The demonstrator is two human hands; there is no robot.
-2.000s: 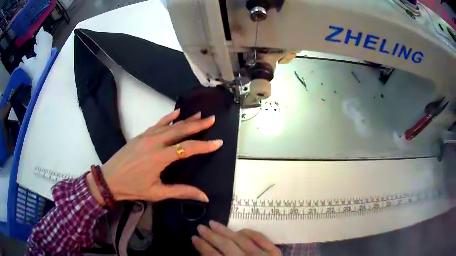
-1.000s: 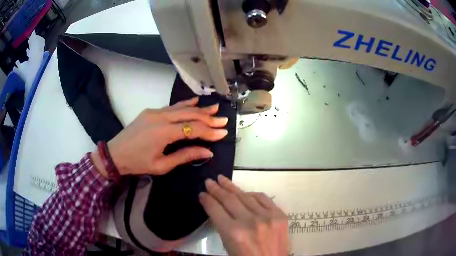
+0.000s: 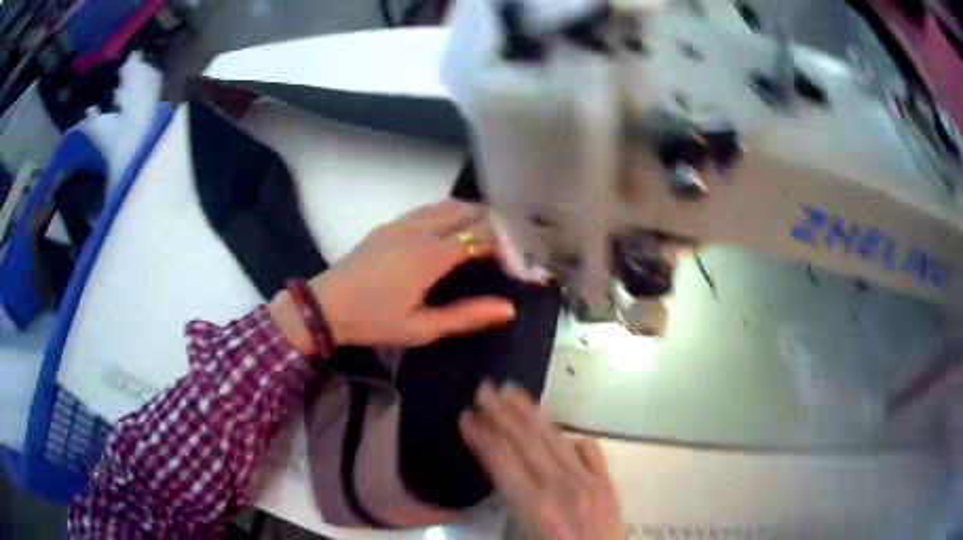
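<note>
A dark lining strip runs under the head of the cream sewing machine. The needle area is blurred. My left hand lies on the strip beside the machine head, fingers partly hidden behind it, thumb spread. My right hand rests on the strip's near right part, blurred, fingers close together. A pinkish-brown striped panel with a narrow black line curves out below my left forearm. More of the dark strip loops over the table at the left.
A blue basket with white and dark pieces stands at the left edge of the white table. The metal bed with thread scraps lies right of the needle. Faint ruler marks run along the front.
The view has shifted, so the machine and work appear further right. My left hand is closer to the machine head, its fingertips now hidden. The striped panel shows more openly below my left forearm.
</note>
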